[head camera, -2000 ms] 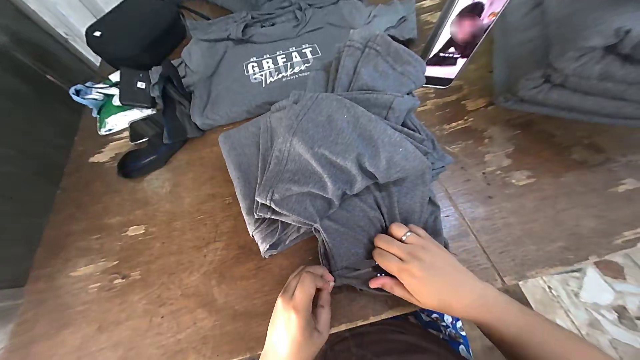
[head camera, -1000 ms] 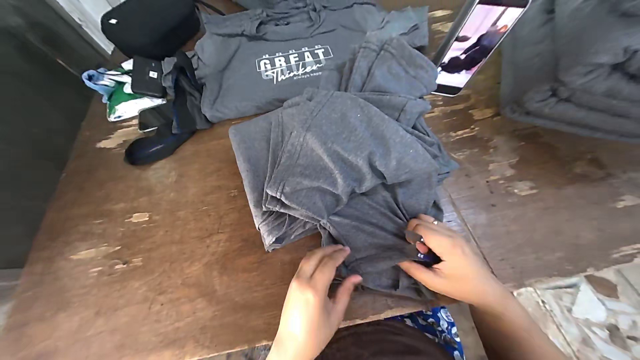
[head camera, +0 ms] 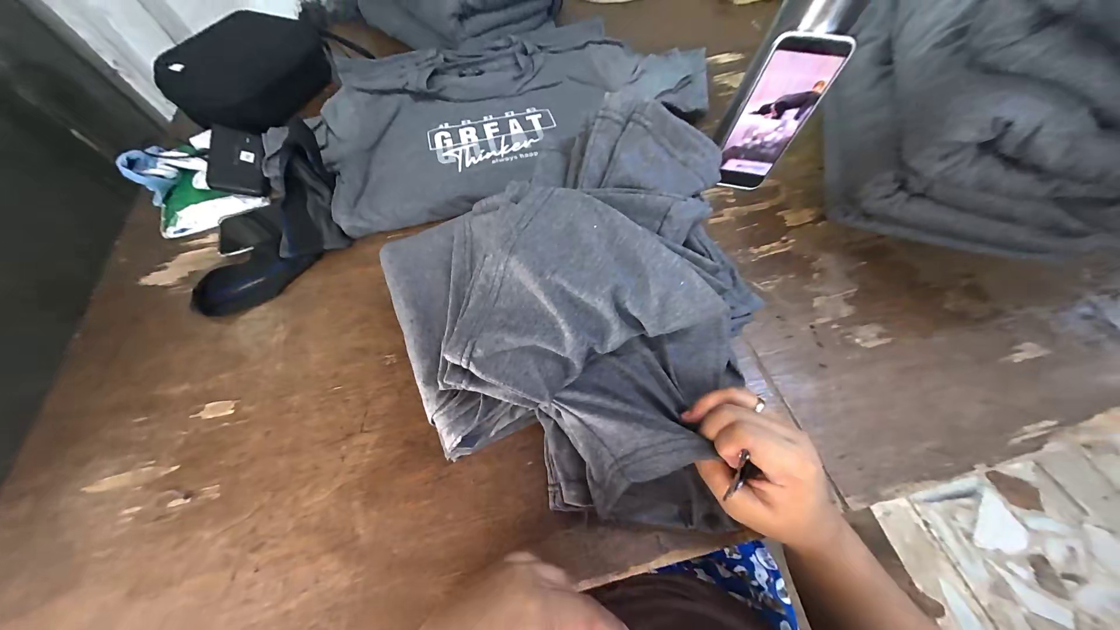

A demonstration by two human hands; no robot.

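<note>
A crumpled stack of gray knit garments (head camera: 595, 289) lies on the wooden table in front of me. My right hand (head camera: 766, 459) pinches the near right edge of the top garment, and a small dark pointed tool (head camera: 740, 475), its kind not clear, sticks out of the same hand. My left hand (head camera: 525, 599) is blurred at the bottom edge of the view, off the cloth; its fingers cannot be made out. Behind the stack lies a gray T-shirt (head camera: 385, 131) with white printing on its front.
A phone (head camera: 785, 111) with a lit screen leans at the back right, beside a thick folded gray cloth (head camera: 971, 131). At the back left are a black bag (head camera: 241, 70), a dark box-like item (head camera: 237, 161), a black object (head camera: 254, 280) and a green-white cloth (head camera: 197, 206).
My left hand has let go of the garment's near edge and moved down toward me. My right hand stays at the near right part of the cloth, where the dark tool now shows more clearly.
</note>
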